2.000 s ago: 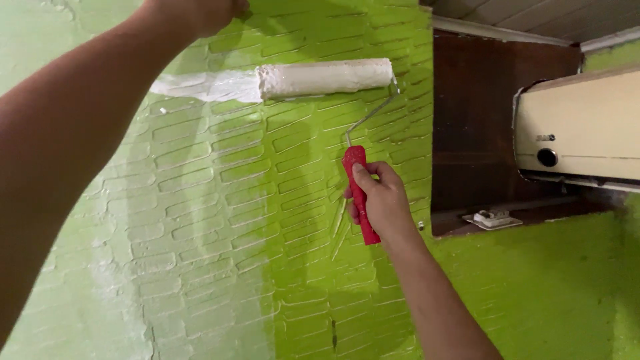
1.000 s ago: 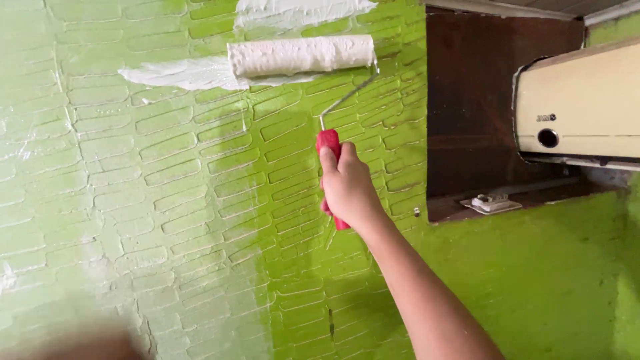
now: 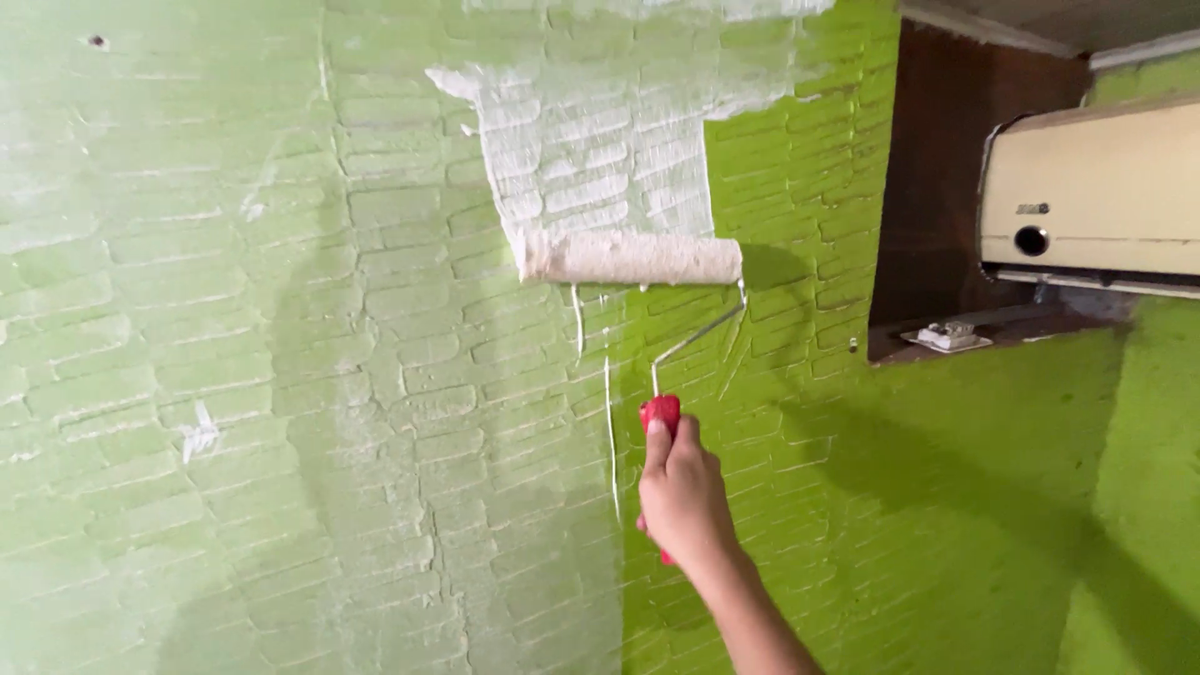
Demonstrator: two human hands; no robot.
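My right hand (image 3: 689,492) grips the red handle of a paint roller (image 3: 630,258) from below. The roller's sleeve, coated in white paint, lies level against the brick-textured wall (image 3: 450,394). Above the sleeve a band of fresh white paint (image 3: 600,169) runs up the wall, with another white patch at the top edge. Thin white drips run down below the sleeve. The wall is pale, whitish green on the left and bright green on the right. My left hand is out of view.
At the upper right a cream air conditioner (image 3: 1106,187) sits by a dark brown recess (image 3: 966,169) in the wall. A white electrical fitting (image 3: 947,336) rests on the recess's lower ledge. A small hole (image 3: 97,40) shows at the upper left.
The roller has moved down the wall, leaving a wide white band above it. My left arm, across the upper left two seconds ago, has left the view.
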